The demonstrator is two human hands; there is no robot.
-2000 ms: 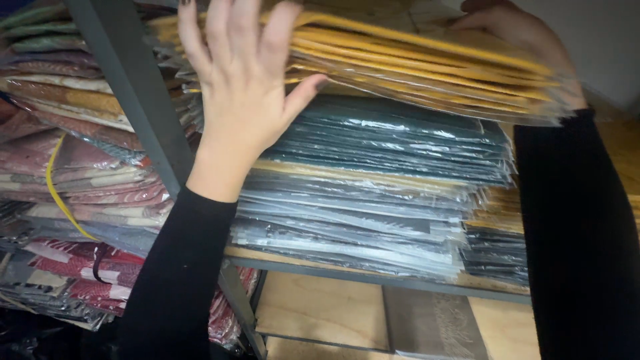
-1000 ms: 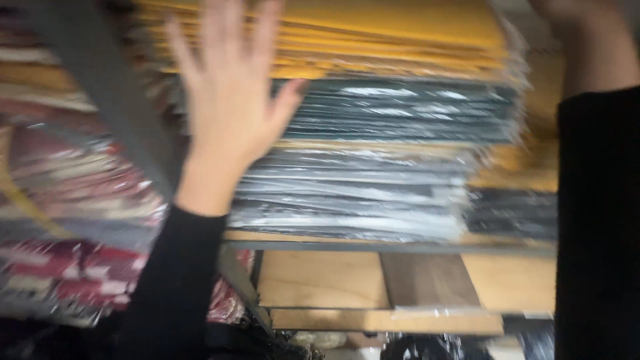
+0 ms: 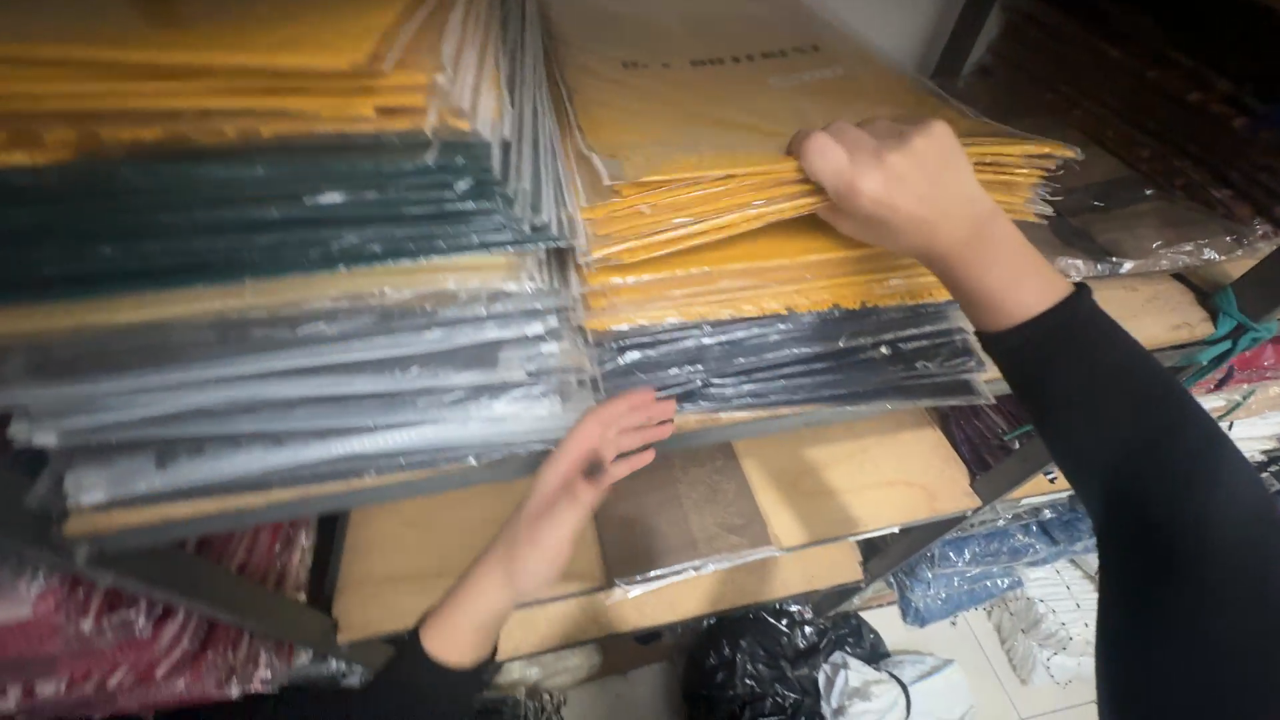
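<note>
My right hand (image 3: 890, 185) grips the front edge of several yellow folded textiles in clear plastic sleeves (image 3: 700, 215), thumb on top; they are lifted a little off the yellow ones below. Under those lies a dark navy sleeved pile (image 3: 790, 355). My left hand (image 3: 600, 450) holds nothing, its fingers apart, just below the shelf edge in front of the dark pile. To the left stands a neighbouring stack: yellow packs (image 3: 210, 90) on top, dark green packs (image 3: 250, 205) beneath, and grey packs (image 3: 320, 370) at the bottom.
A metal shelf beam (image 3: 400, 495) runs under the stacks. A lower wooden shelf (image 3: 850, 480) holds a flat brown sleeved pack (image 3: 685, 515). Red packs (image 3: 150, 640) fill the lower left. A black plastic bag (image 3: 770, 660) and blue packs (image 3: 990, 560) sit low down.
The view has swung right to the second stack. My left hand has left the first stack's yellow packs and is now low. My right hand has taken hold of yellow packs on the right stack.
</note>
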